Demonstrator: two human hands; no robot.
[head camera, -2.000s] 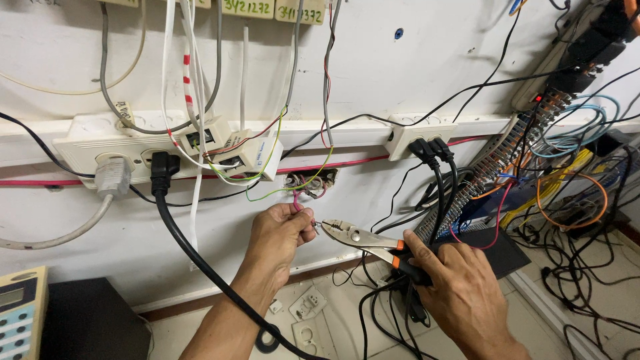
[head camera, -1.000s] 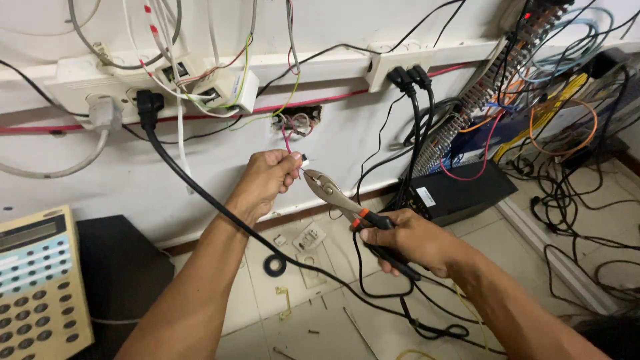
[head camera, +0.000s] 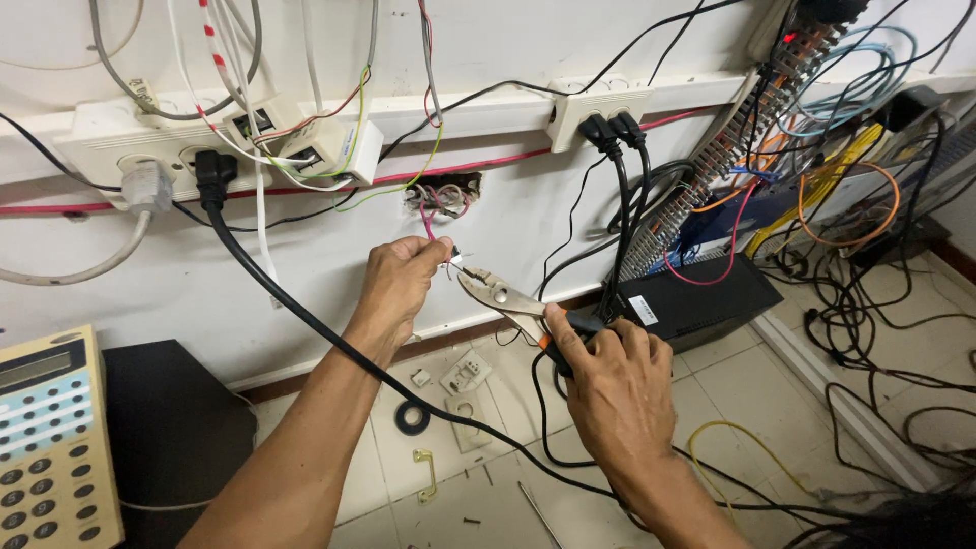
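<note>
My left hand (head camera: 404, 282) pinches the ends of pink insulated wires (head camera: 428, 223) that come out of a rough opening (head camera: 444, 194) in the white wall. A short bare wire end and a small dark and white piece show at the fingertips. Slip-joint pliers (head camera: 499, 293) with black and orange handles are in my right hand (head camera: 621, 381). Their jaws point at the bare wire, close beside it; whether they touch it I cannot tell. A thick black power cable (head camera: 305, 324) passes across my left forearm.
Outlet strips (head camera: 99, 126) with plugs and small cream boxes (head camera: 324, 152) line the wall. Black tape (head camera: 412, 418), a wall-plate part (head camera: 465, 371) and screws lie on the tiled floor. A black box (head camera: 698, 301) and tangled cables are at the right, a keypad telephone (head camera: 46, 427) at the left.
The pliers have drawn slightly away from my left fingertips since two seconds ago, then come back near the wire. My left hand stays on the wires. The view has shifted.
</note>
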